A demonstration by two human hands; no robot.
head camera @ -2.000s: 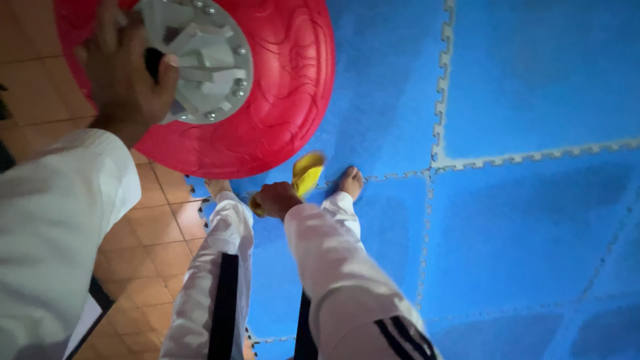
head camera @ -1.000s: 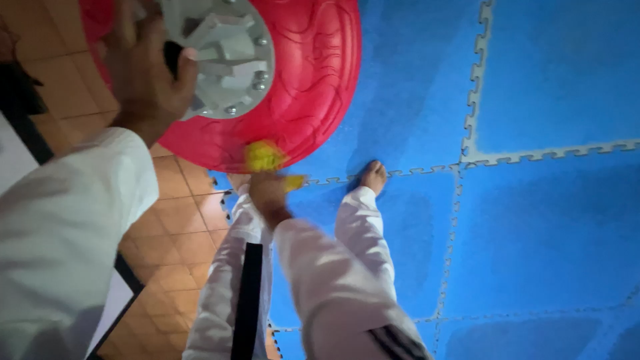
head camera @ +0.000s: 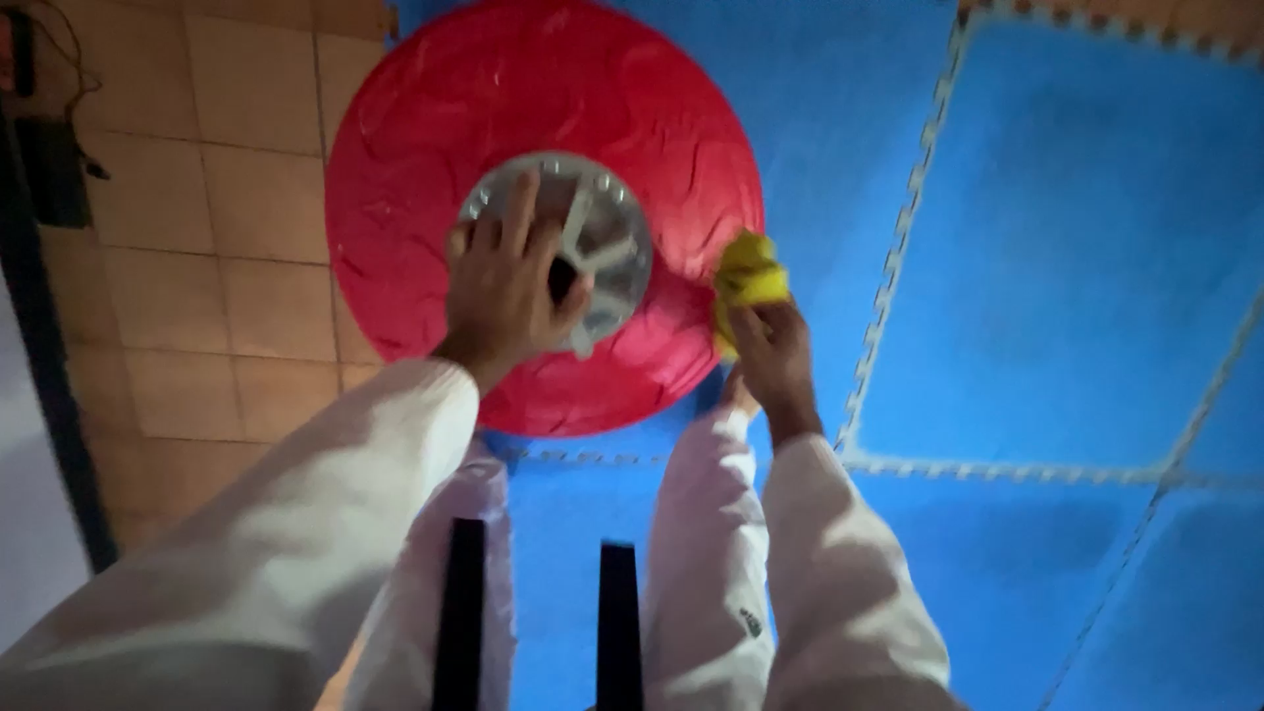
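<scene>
A large round red plastic base (head camera: 691, 148) with a moulded wavy pattern fills the upper middle of the view. At its centre is a grey hub (head camera: 617, 237) with bolts around its rim and raised ribs. My left hand (head camera: 509, 267) lies over the left part of this hub, fingers spread, beside a dark hole. Bunched in my right hand (head camera: 775, 346) is a yellow cloth (head camera: 752, 276), at the right edge of the red base. Whether the cloth presses on the base is hard to tell.
Blue interlocking foam mats (head camera: 1037, 247) lie under and right of the base. Brown floor tiles (head camera: 168, 296) are at left, with a black box (head camera: 49, 173) and a cable. My bare foot (head camera: 739, 390) is just below my right hand.
The view has shifted, and the red base now shows nearly whole. My right hand with the yellow cloth has moved from the base's lower edge to its right edge. My left hand remains at the hub.
</scene>
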